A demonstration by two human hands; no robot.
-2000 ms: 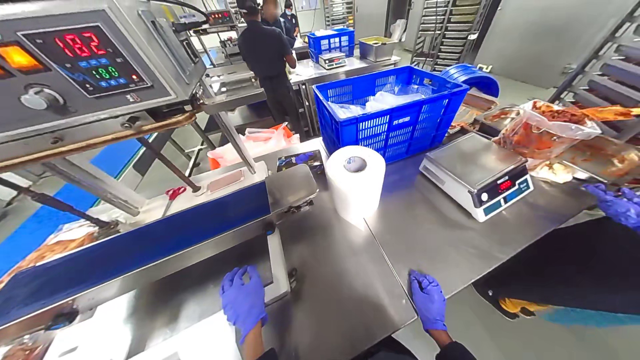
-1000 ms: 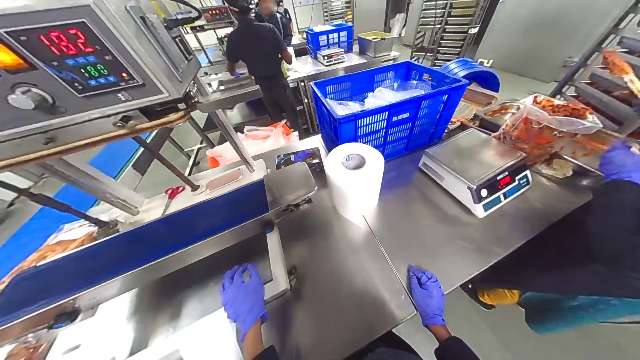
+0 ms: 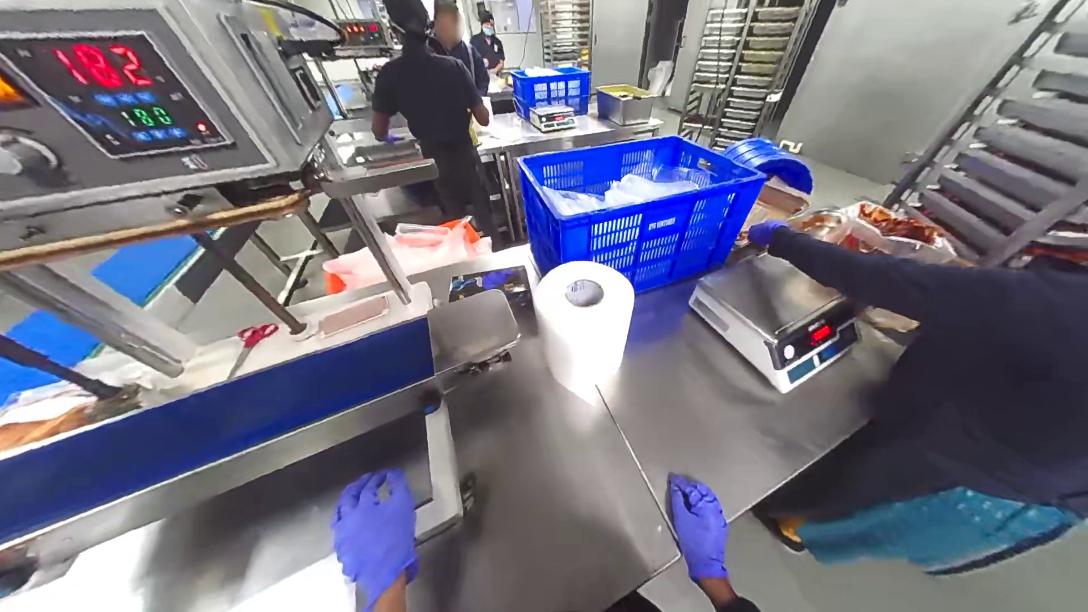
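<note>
My left hand, in a purple glove, rests over the metal tray of the band sealer, nothing visible in it; its fingers are slightly bent and a little apart. My right hand, gloved alike, lies on the steel table's edge with its fingers curled together; whether anything is inside cannot be seen. Between and beyond both hands a white roll stands upright on the steel table. The sealer's blue conveyor belt runs left of the roll, under a control box with lit digits.
A blue plastic crate holding clear bags stands behind the roll. Right of it is a digital scale. A co-worker's arm reaches over the scale from the right. Red-handled scissors lie behind the belt. Another person stands at a farther table.
The co-worker at the right has leaned in, and their gloved hand has moved from the far right to beside the blue crate. My hands have stayed in place.
</note>
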